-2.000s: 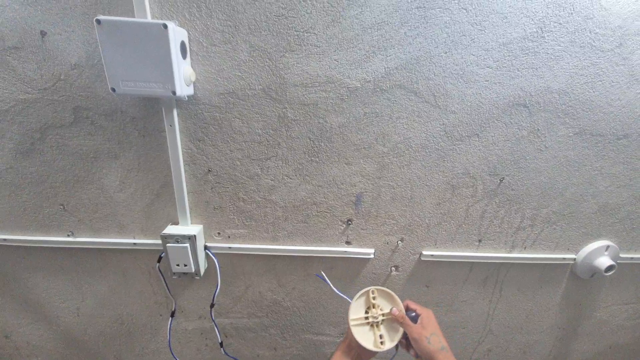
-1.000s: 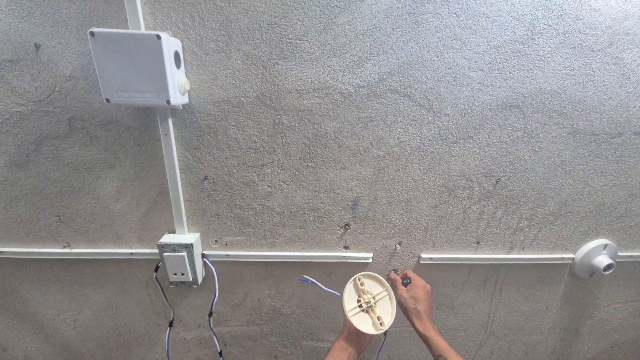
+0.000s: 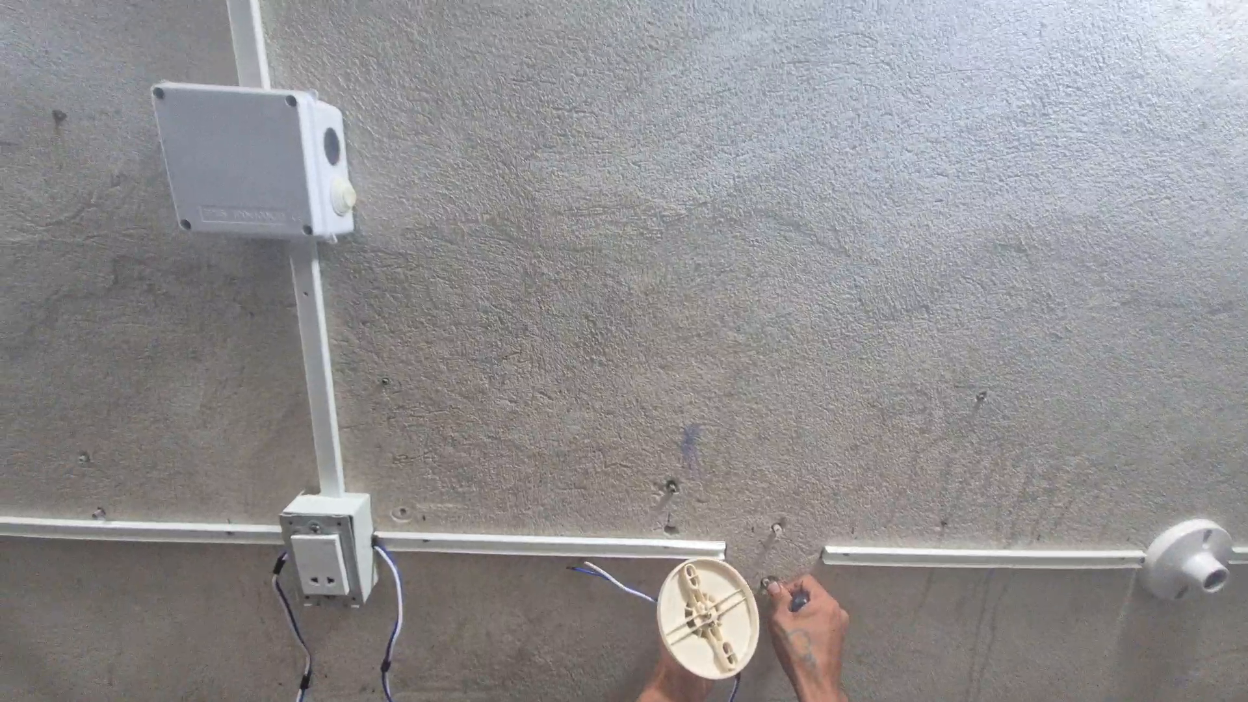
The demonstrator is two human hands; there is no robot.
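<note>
My left hand (image 3: 675, 678) holds a round cream plastic base (image 3: 726, 624) from behind, its slotted side with a crossbar facing me; most of the fingers are hidden. A blue and white wire pair (image 3: 619, 582) sticks out to its left, and a dark wire hangs below. Just right of the base, my right hand (image 3: 809, 624) is at the wall, fingers closed around a small dark object (image 3: 799, 600), perhaps a tool handle. Its fingertips are beside a small anchor or screw (image 3: 767, 583) in the wall. The hand covers the rest of the object.
White trunking (image 3: 546, 545) runs left of the hands; another length (image 3: 975, 557) leads right to a white lampholder (image 3: 1189, 561). A socket box (image 3: 327, 551) has wires (image 3: 392, 624) hanging at both sides. Higher up is a grey junction box (image 3: 239, 161). Wall holes (image 3: 672, 486) show above the base.
My right hand has moved off the face of the cream base to the wall at its right, with the dark object in it. My left hand still holds the base.
</note>
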